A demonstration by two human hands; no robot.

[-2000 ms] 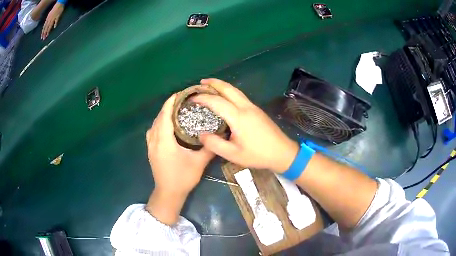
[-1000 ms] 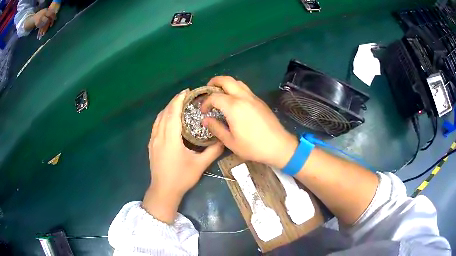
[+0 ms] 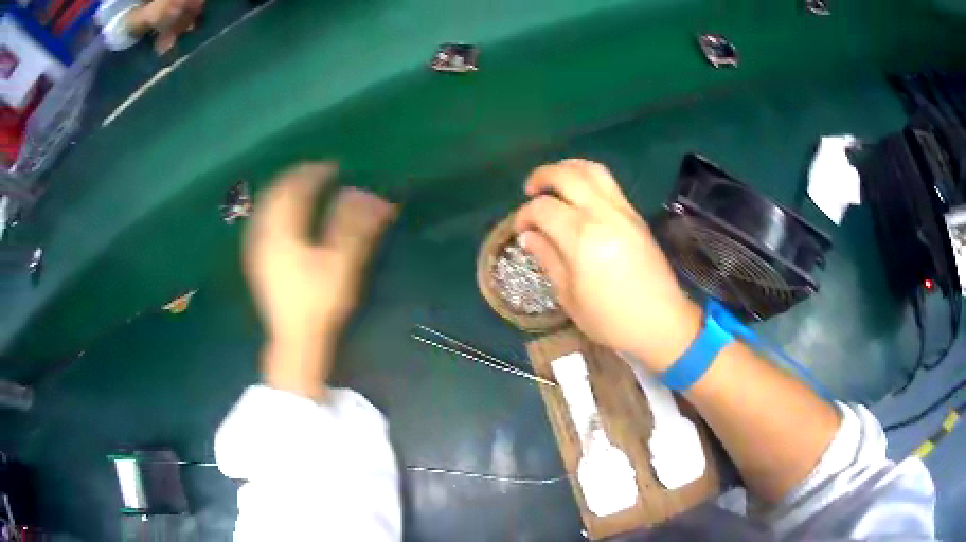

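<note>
My right hand (image 3: 609, 270) is over the round brown bowl (image 3: 494, 277) filled with silvery curls, its fingers at the bowl's rim and inside it. My left hand (image 3: 309, 259) is blurred, lifted off to the left of the bowl with fingers apart and nothing seen in it. Slim tweezers (image 3: 482, 357) lie on the mat below the bowl, one end at the brown board (image 3: 558, 416). The board carries two white padding strips (image 3: 607, 482). A thin solder wire (image 3: 482, 474) crosses the mat to the board.
The black fan (image 3: 741, 241) stands right of my right hand. Watch housings (image 3: 455, 58) sit spaced along the green belt (image 3: 350, 106). A white paper (image 3: 835, 178) and the black station (image 3: 911, 201) are at right. The solder feeder (image 3: 148, 484) is lower left. Another person's hand (image 3: 170, 19) shows at top left.
My left hand has let go of the bowl and moved left. My right hand stays at the bowl. The view has shifted, so the bench things appear farther right.
</note>
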